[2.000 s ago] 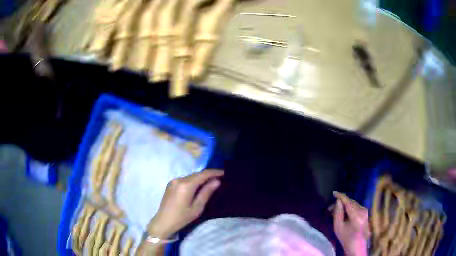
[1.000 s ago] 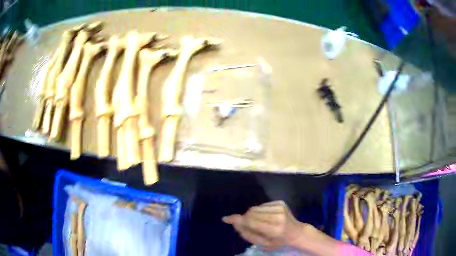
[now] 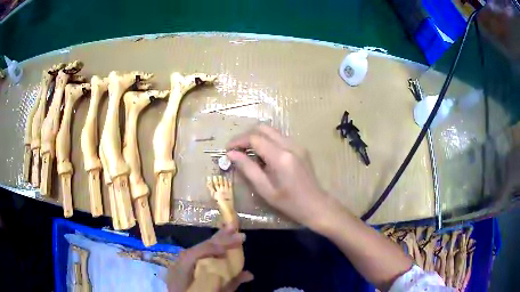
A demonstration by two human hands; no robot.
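My left hand (image 3: 208, 254), low in the middle, is closed around a tan moulded limb part (image 3: 227, 211). Its pale toed end points up over the bench's front edge. My right hand (image 3: 279, 171) is over the bench, with thumb and fingertips at the thin pale sticks (image 3: 214, 152) and a small white cap (image 3: 224, 163). Whether the fingers grip a stick cannot be told. Another thin stick (image 3: 236, 106) lies behind. Several tan limbs with dark bands (image 3: 165, 137) lie in a row on the left. A dark trim piece (image 3: 353, 138) lies to the right.
A white glue bottle (image 3: 354, 67) stands at the back. A black cable (image 3: 413, 142) and thin metal rods (image 3: 434, 171) cross the bench's right side. Below are a white-lined blue bin (image 3: 60, 251) on the left and a blue bin (image 3: 487, 251) of limbs on the right. A green surface (image 3: 228, 20) lies behind.
My left hand has come into view holding a limb. My right hand has moved from below the bench edge up over the sticks and cap. The camera view has shifted.
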